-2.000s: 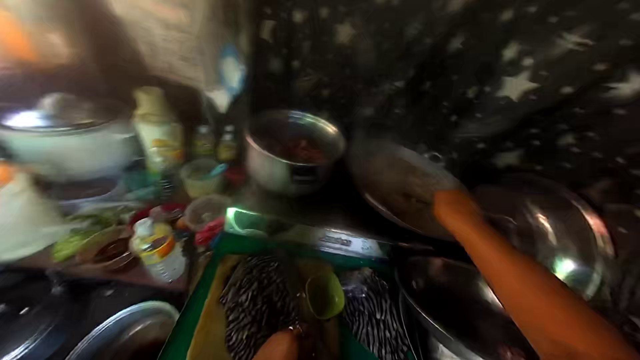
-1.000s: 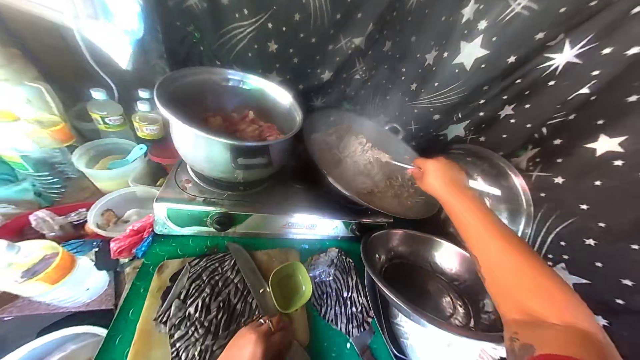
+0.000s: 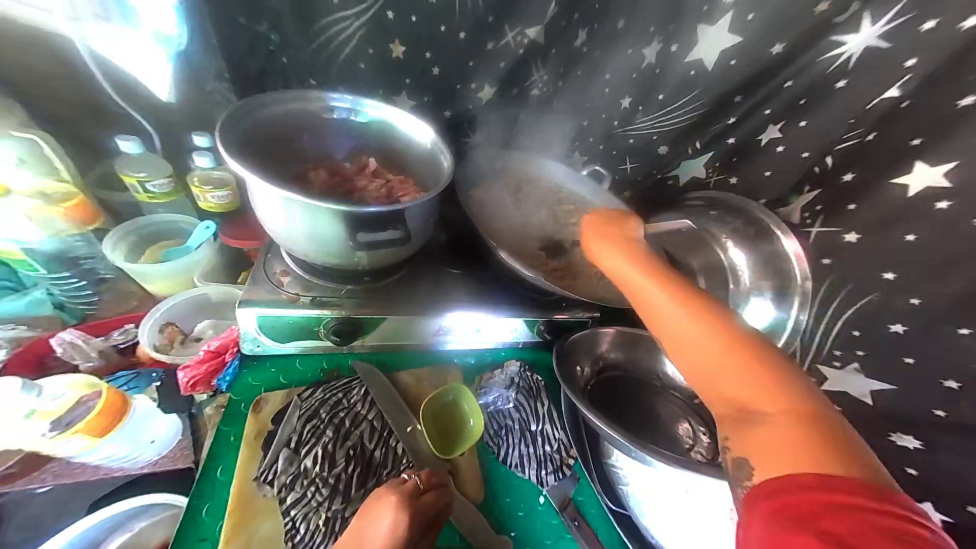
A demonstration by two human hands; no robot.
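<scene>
My right hand (image 3: pixel 610 232) is closed around a metal utensil's handle (image 3: pixel 669 226) over a steaming wok (image 3: pixel 526 213), where shredded food lies; the utensil's working end is hidden. My left hand (image 3: pixel 408 503), with a ring on one finger, rests low over the zebra-striped cloth (image 3: pixel 335 450) beside a large knife (image 3: pixel 396 412); its fingertips are bent, and whether it grips anything is unclear. A green cup (image 3: pixel 451 421) sits against the blade on the wooden cutting board (image 3: pixel 263 427). Left of the wok, a metal pot (image 3: pixel 335 221) holds reddish meat on the gas stove (image 3: pixel 412 293).
Metal basins (image 3: pixel 633 381) stand at the right, below a large round lid (image 3: pixel 751 259). A second knife (image 3: pixel 572 507) lies by the striped bundle (image 3: pixel 522 427). Tubs (image 3: pixel 164 252), bottles (image 3: pixel 213 183) and a plastic jar (image 3: pixel 114 419) crowd the left. A black star-patterned curtain (image 3: pixel 762 99) hangs behind.
My right hand has shifted left over the wok, from its right rim, with the utensil still in it. My left hand stays low by the knife. The view has sharpened and shifted.
</scene>
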